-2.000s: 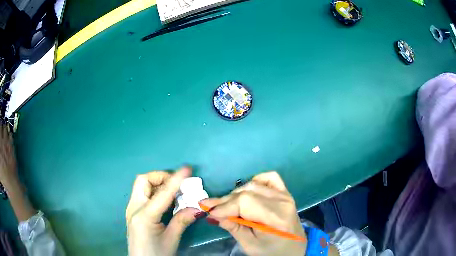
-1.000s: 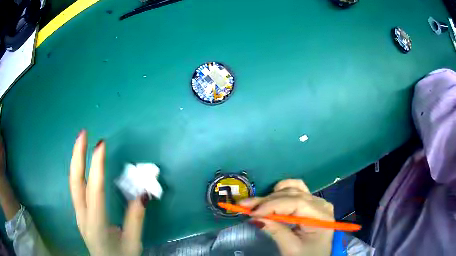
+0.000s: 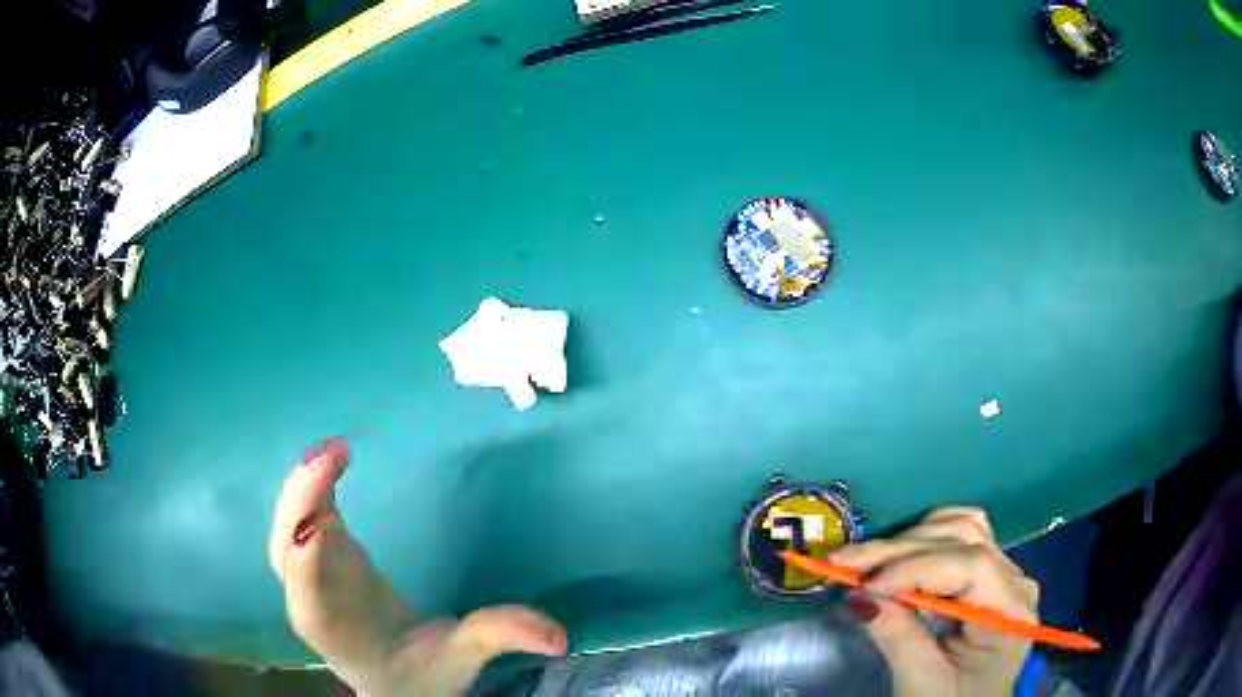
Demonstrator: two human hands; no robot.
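My right hand (image 3: 947,592) holds an orange pointed stick (image 3: 1001,624). The stick's tip is over the inside of an open watch case (image 3: 821,560), a dark round ring with lugs and a yellow inside with black and white strips. The case lies on the green mat near its front edge. My left hand (image 3: 368,606) is at the lower left with fingers apart, empty and touching no object. A crumpled white wipe (image 3: 515,347) lies on the mat beyond my left hand.
A round circuit board module (image 3: 779,251) lies beyond the case. A small white scrap (image 3: 990,409) is at right. Black tweezers (image 3: 640,34) lie at the far edge. Another open case (image 3: 1079,37) and a second module (image 3: 1215,165) are far right. A metal parts heap (image 3: 61,279) is far left.
The wipe has left my left hand and lies on the mat. My right hand has moved the stick from the wipe to the watch case. The view has shifted, showing the metal heap.
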